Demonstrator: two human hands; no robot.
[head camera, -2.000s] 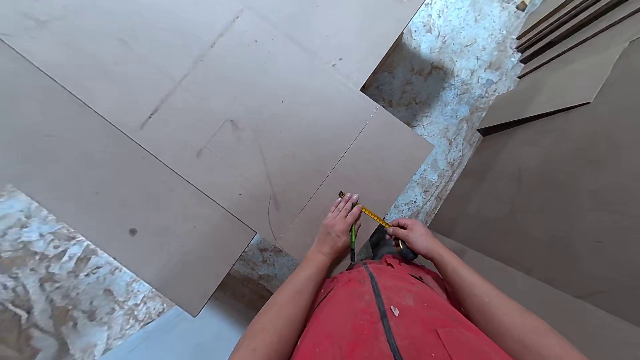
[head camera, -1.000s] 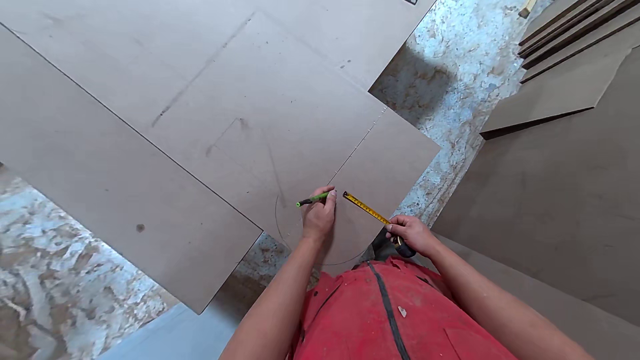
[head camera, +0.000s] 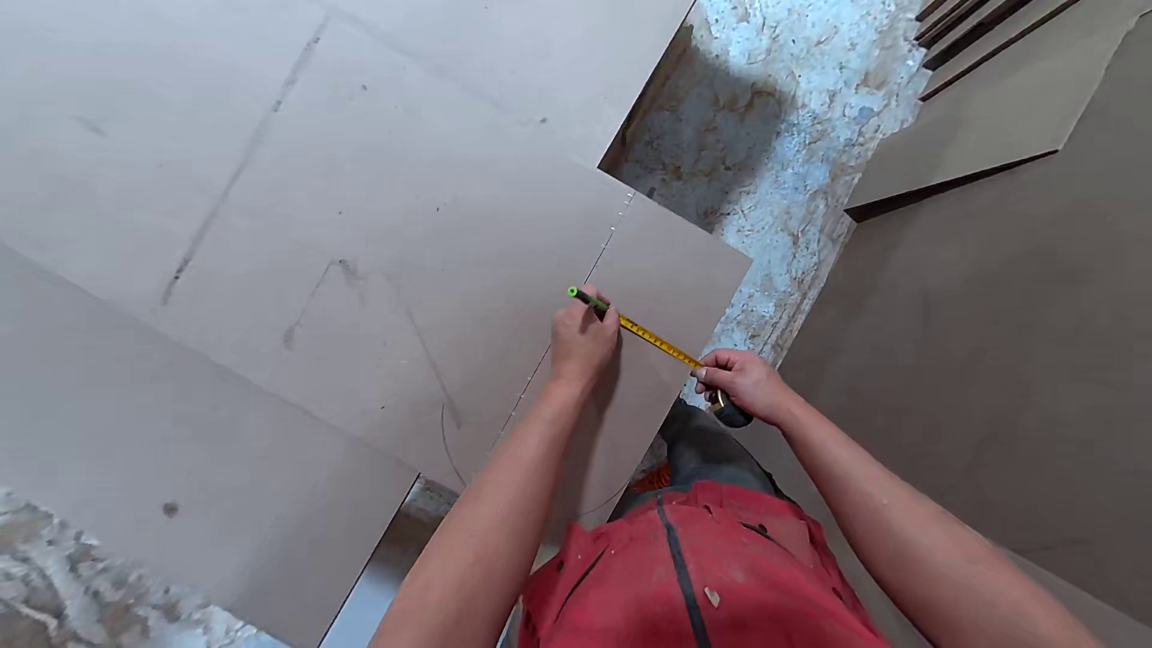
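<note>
My left hand (head camera: 585, 337) rests on a large grey-beige board (head camera: 486, 234), closed around a dark marker or pencil with a green end (head camera: 587, 300). Its fingers also meet the outer end of a yellow tape measure blade (head camera: 660, 342). Beyond the board's right edge, my right hand (head camera: 742, 382) grips the black tape measure case (head camera: 729, 410) and the blade beside it. The blade spans from the edge to a dashed line (head camera: 598, 256) drawn along the board. A curved line (head camera: 445, 441) is partly covered by my left forearm.
Another board (head camera: 207, 450) lies at the lower left. Several stacked boards (head camera: 981, 162) stand at the upper right, near a large brown panel (head camera: 990, 360). Mottled, stained floor (head camera: 765, 180) shows between them. A step-like corner of board juts out at the top.
My left hand has moved up the board to the dashed line, and the blade's end is now at its fingers; one second ago they were apart. My right hand still holds the case.
</note>
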